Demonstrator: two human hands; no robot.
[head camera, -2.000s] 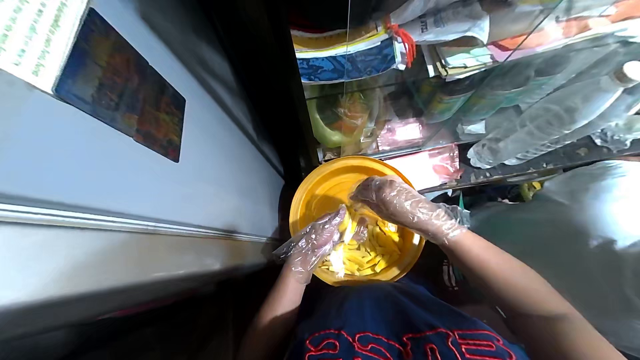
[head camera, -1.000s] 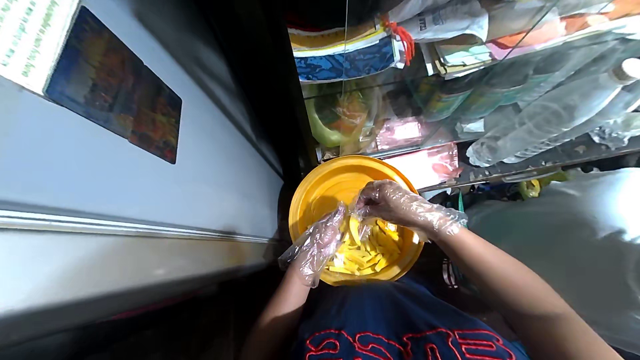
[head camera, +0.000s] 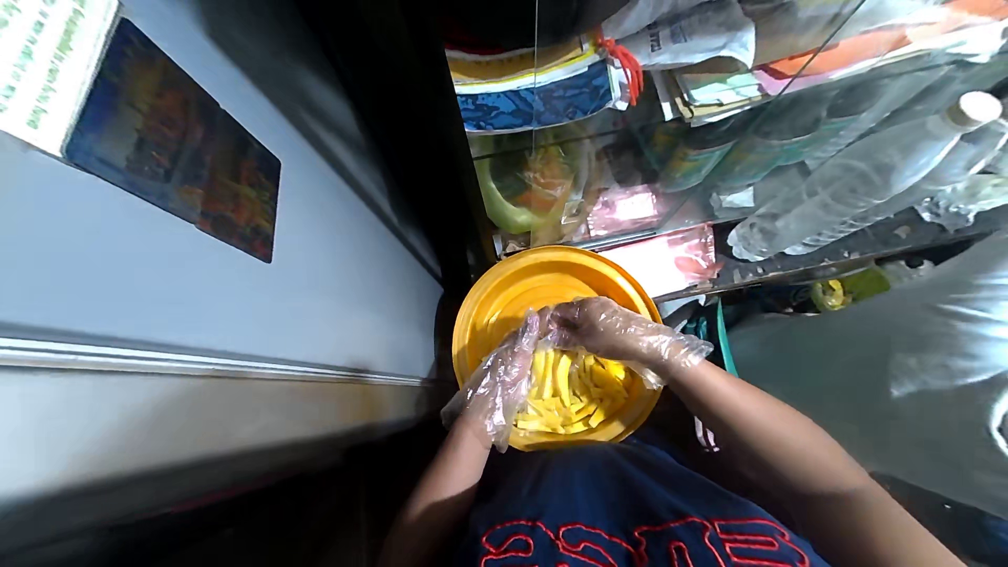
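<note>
A round yellow plastic basin (head camera: 480, 315) stands close in front of my body, with many yellow strips of cut food (head camera: 571, 394) heaped in its near part. Both hands wear clear plastic gloves. My left hand (head camera: 508, 370) is over the left side of the basin, its fingers pointing up beside the strips. From the right my right hand (head camera: 591, 323) reaches over the basin, fingers bent, and its fingertips meet those of my left hand above the heap. Whether a strip is between the fingers is hidden.
A pale smooth panel (head camera: 315, 315) bearing dark cards rises at the left. Beyond the basin is a glass-fronted shelf with papers and bags. Clear plastic bottles (head camera: 866, 177) lie on the right, near a pink packet (head camera: 669, 256) on the ledge. A large grey surface (head camera: 850, 354) is at the right.
Both hands have stayed over the basin. The left hand's fingers have come up against the right hand's, and the strips below show more plainly than two seconds ago.
</note>
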